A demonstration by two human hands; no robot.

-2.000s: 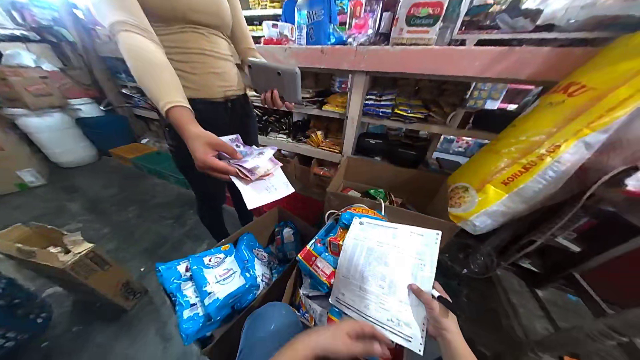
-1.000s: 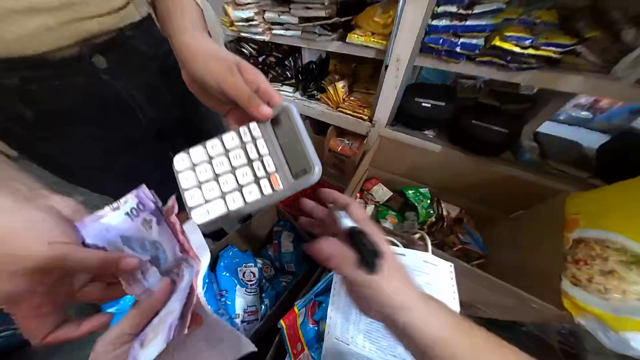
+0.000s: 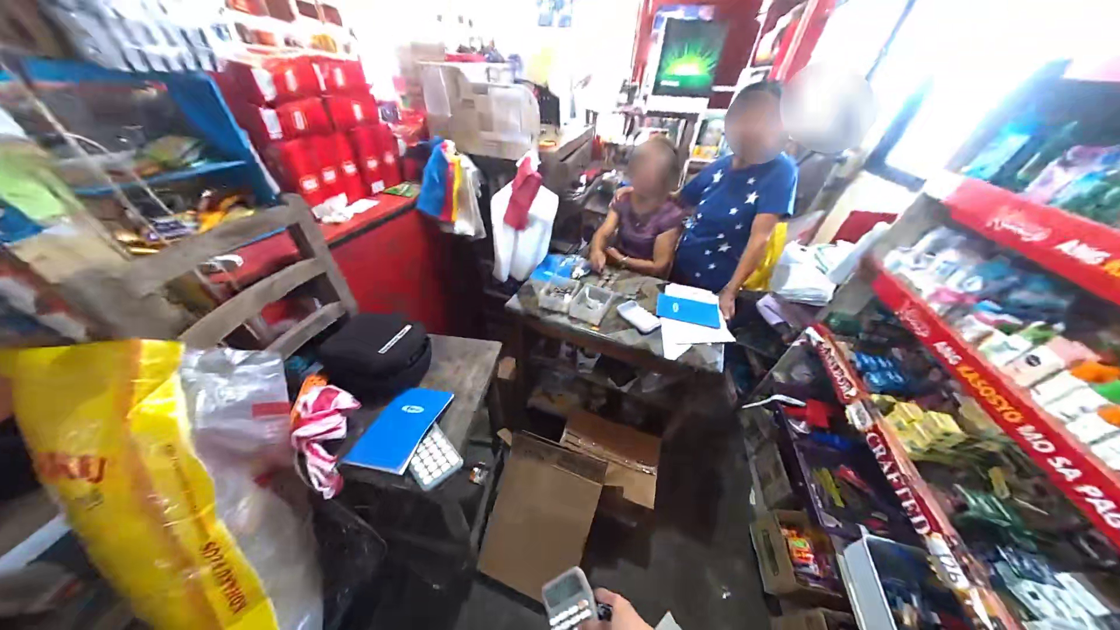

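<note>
At the bottom edge, my right hand (image 3: 626, 612) grips a small grey calculator (image 3: 569, 598) with white keys, its display end up. A dark pen-like end shows between the fingers and the calculator. A white corner, perhaps paper, shows just right of the hand. My left hand is out of view. Beyond the calculator, flattened brown cardboard (image 3: 542, 516) leans near an open cardboard box (image 3: 617, 451). On the wooden table at left lie a blue notebook (image 3: 401, 429), a second calculator (image 3: 435, 458) and a round black case (image 3: 374, 353).
Two people, one seated (image 3: 643, 219) and one standing (image 3: 739, 210), are at a desk (image 3: 612, 337) with papers and plastic trays. Stocked shelves (image 3: 989, 385) line the right. A wooden chair (image 3: 289, 280) and a yellow sack (image 3: 131, 490) stand left. Dark floor (image 3: 691, 525) runs between.
The view has swung from the boxes and shelves to the desk. The calculator, held by another person one second ago, is now in my right hand. The banknotes are out of view.
</note>
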